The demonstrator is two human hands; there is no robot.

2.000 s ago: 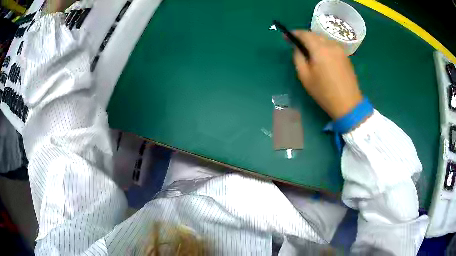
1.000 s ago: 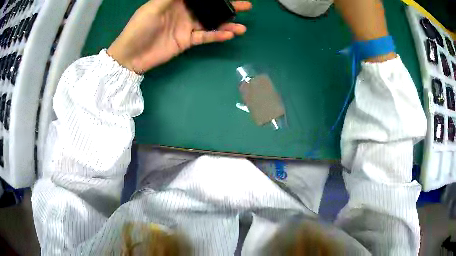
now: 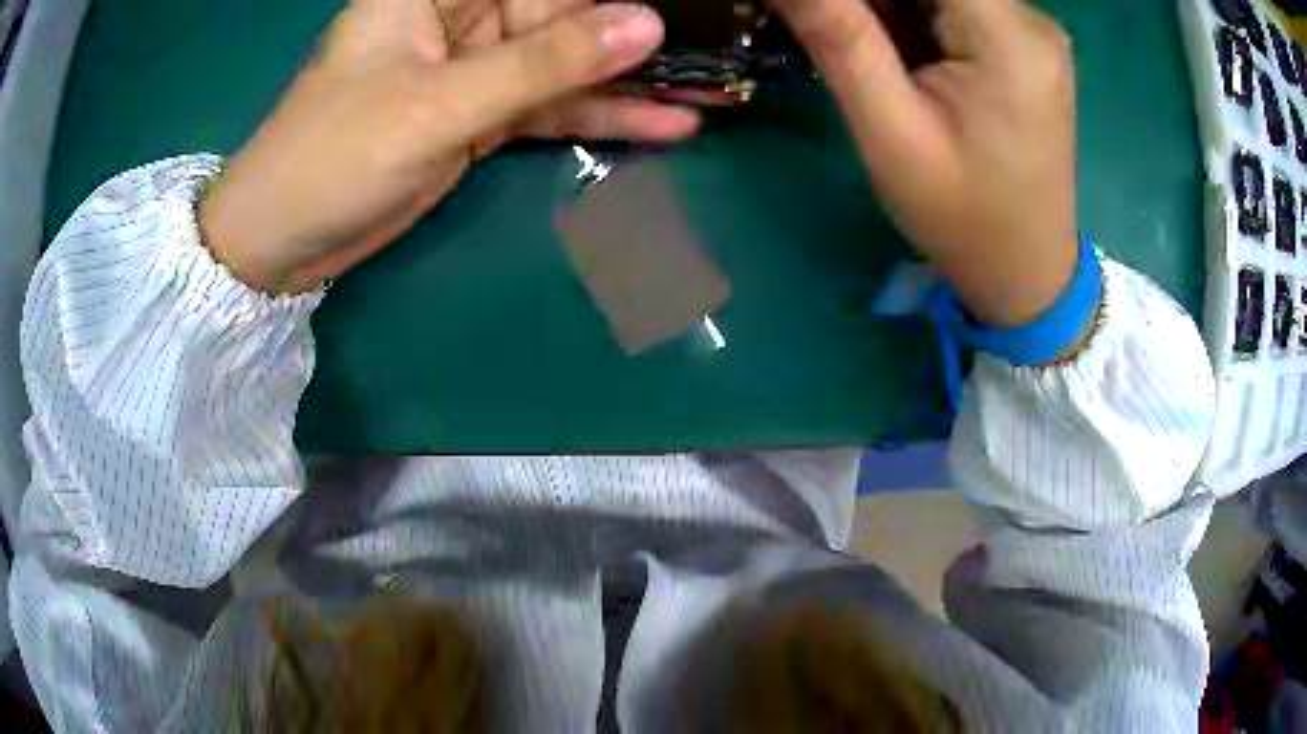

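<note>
My left hand (image 3: 430,122) holds a black device (image 3: 702,43) at the top edge of the picture, with the thumb on its near side and fingers beneath. Small shiny bits show along its near edge. The top of the device is cut off. My right hand (image 3: 960,136) is at the device's right side, its fingertips partly cut off by the picture's top edge. Whether it holds tweezers cannot be seen. A grey-brown rectangular sheet (image 3: 642,258) lies tilted on the green mat below the device, with shiny silver strips at two ends.
The green mat (image 3: 473,359) ends at a near edge before my lap. A white tray (image 3: 1244,416) with rows of black devices stands at the right. A white tray edge (image 3: 29,172) shows at the far left. A blue strap (image 3: 1046,323) with a cord is on my right wrist.
My right hand has come down and left to the device. My left hand now has its thumb on the device. The sheet appears further left, and the round white cup has left the view.
</note>
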